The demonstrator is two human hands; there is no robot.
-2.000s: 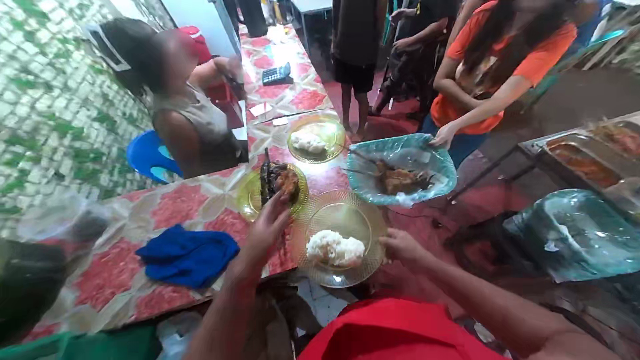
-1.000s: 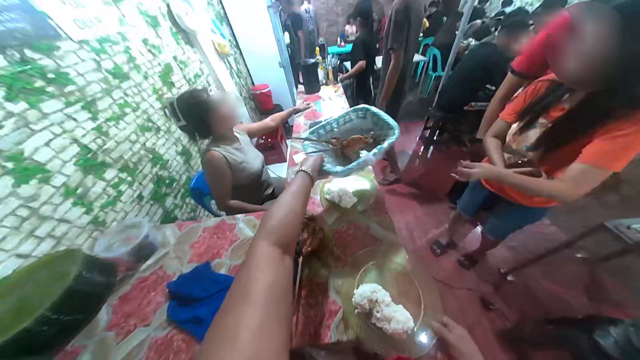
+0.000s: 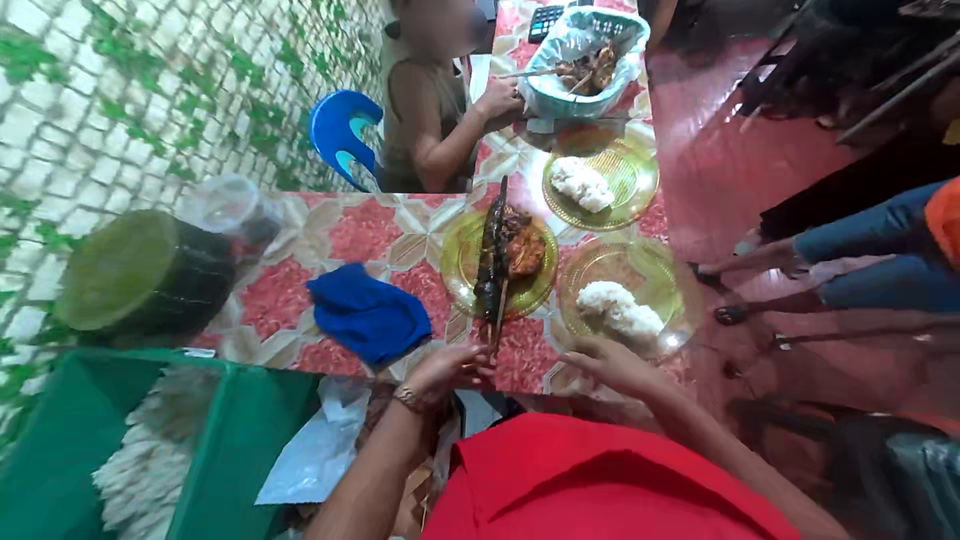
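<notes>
My left hand [image 3: 454, 369] is at the table's near edge, its fingers by the lower ends of the skewers [image 3: 493, 259]; whether it grips them cannot be told. These dark grilled skewers lie with sauced meat [image 3: 526, 251] on a yellow glass plate [image 3: 459, 251]. My right hand [image 3: 604, 364] is near the lower left rim of another glass plate [image 3: 660, 281], which holds white rice [image 3: 619, 309]; contact with the rim is unclear. Beyond it, a third glass plate [image 3: 630, 176] carries rice [image 3: 582, 184]. A plastic-lined light blue basket [image 3: 551, 101] of grilled meat stands farther back.
A blue cloth [image 3: 369, 311] lies left on the patterned tablecloth [image 3: 365, 232]. Farther left are a dark round container [image 3: 150, 274] and a clear tub [image 3: 229, 202]. Green bins [image 3: 247, 442] stand below. A person [image 3: 431, 112] sits beyond the table, near a calculator [image 3: 545, 24]; another person's legs [image 3: 862, 281] are at right.
The basket, held out by my left hand one second ago, now stands on the table near the seated person. My left hand has come back to the near edge. The view has turned downward.
</notes>
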